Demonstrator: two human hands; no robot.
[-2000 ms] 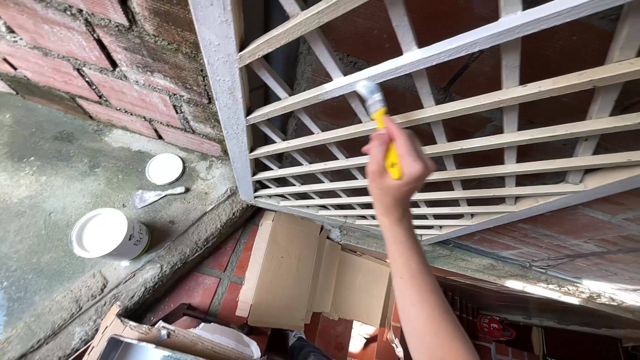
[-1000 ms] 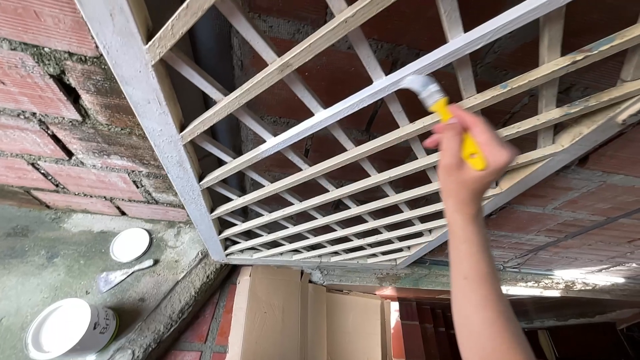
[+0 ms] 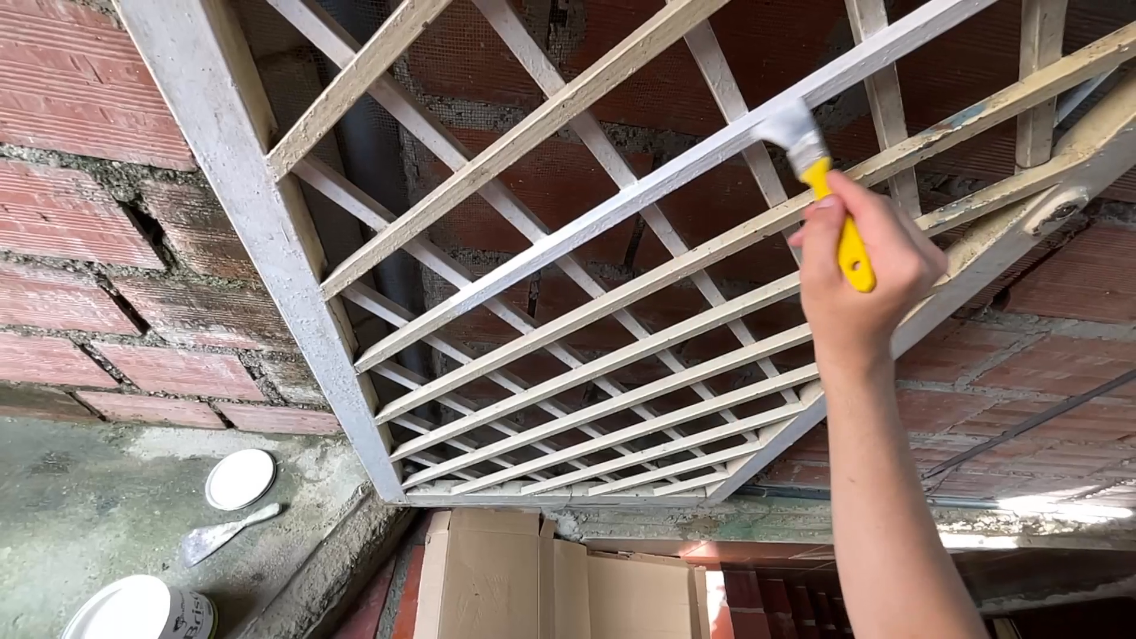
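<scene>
My right hand [image 3: 865, 266] grips the yellow handle of a paintbrush [image 3: 821, 173] at the right of the head view. White paint coats its bristles, which touch a slat of a lattice panel [image 3: 657, 184]. That slat is bright white over much of its length, while its lower left end and the neighbouring slats look cream. The panel's left frame bar [image 3: 266, 222] is whitish with a rough surface. My left hand is not in view.
An open paint can [image 3: 133, 612], a round white lid [image 3: 240, 479] and a paint-smeared scraper [image 3: 226, 535] are on the concrete at lower left. Flattened cardboard [image 3: 497, 577] lies below the panel. Brick walls [image 3: 80, 213] stand around it.
My right hand has moved the brush along toward the upper right, away from the slat's left end. More of that slat looks white. The view has come closer to the panel.
</scene>
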